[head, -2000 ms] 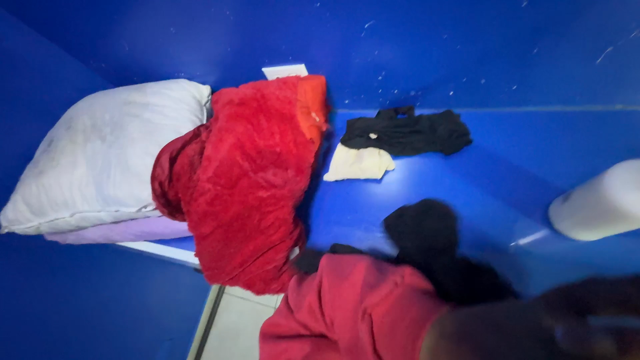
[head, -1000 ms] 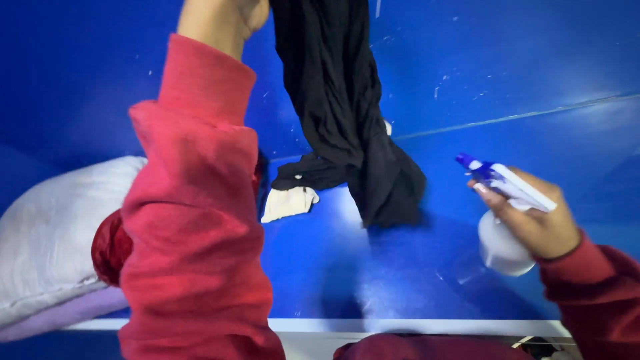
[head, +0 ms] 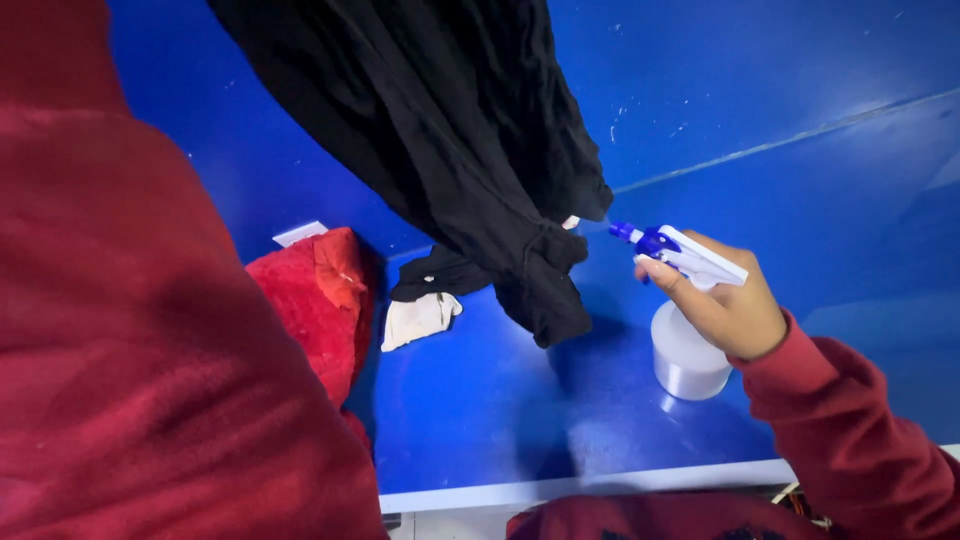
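Observation:
A black garment (head: 450,135) hangs down from beyond the top edge of the view, its lower end over the blue surface. My left hand is out of view; only its red sleeve shows, large at the left. My right hand (head: 724,300) grips the head of a spray bottle (head: 690,356) with a white trigger, blue nozzle and whitish translucent body. The nozzle points left at the garment's lower part, with a faint mist at its tip. Behind the hanging cloth, a smaller black cloth (head: 439,271) and a cream cloth (head: 420,319) lie on the surface.
A red plush cloth (head: 319,300) lies at the left, partly behind my sleeve, with a small white flat thing (head: 300,233) behind it. The blue surface (head: 465,420) ends in a white edge (head: 592,480) near me. A blue wall rises behind.
The black garment has been raised off the surface since two seconds ago. My left hand, seen a second ago at the top, has left the view. My right hand still holds the spray bottle.

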